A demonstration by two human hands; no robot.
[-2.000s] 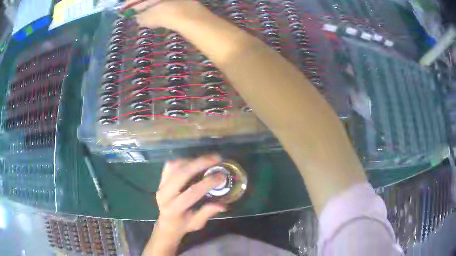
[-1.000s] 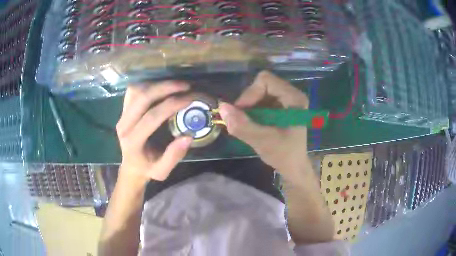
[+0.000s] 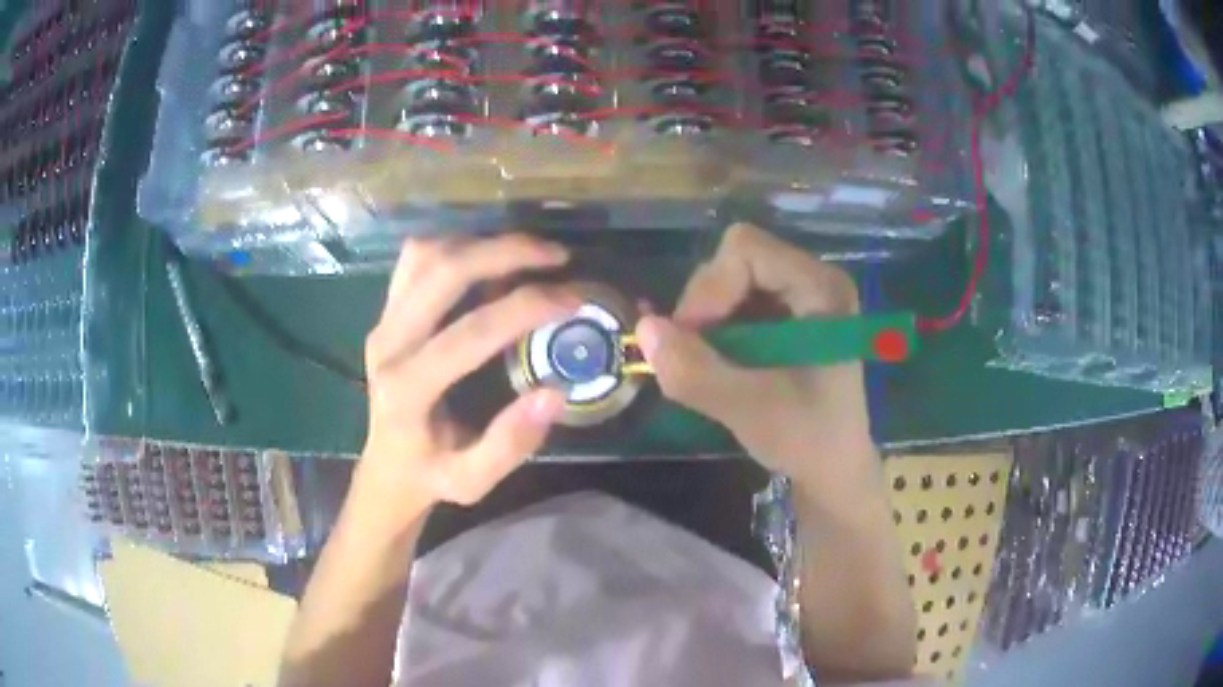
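Note:
A round wired part [image 3: 581, 354] with a silver rim and bluish centre lies on the round stand [image 3: 620, 405], whose brass-coloured ring shows around it. My left hand [image 3: 463, 369] holds the part's left side between fingertips and thumb. My right hand [image 3: 771, 352] grips the green probe pen [image 3: 818, 341], which has a red dot and a red lead at its rear. Its two brass-coloured prongs are at the part's right edge. Whether they touch it is hard to tell.
A large filled blister tray [image 3: 510, 175] with red wires stands behind the hands. Green-looking trays [image 3: 1107, 255] are at right. A slim dark tool [image 3: 201, 342] lies at left. A perforated board [image 3: 946, 557], a cardboard sheet [image 3: 201, 617] and a lower filled tray [image 3: 181, 497] are below the bench edge.
My right arm has come back from the far side of the tray, and its hand now holds the probe at the part. Since one second ago, the hands sit slightly further right and lower in view.

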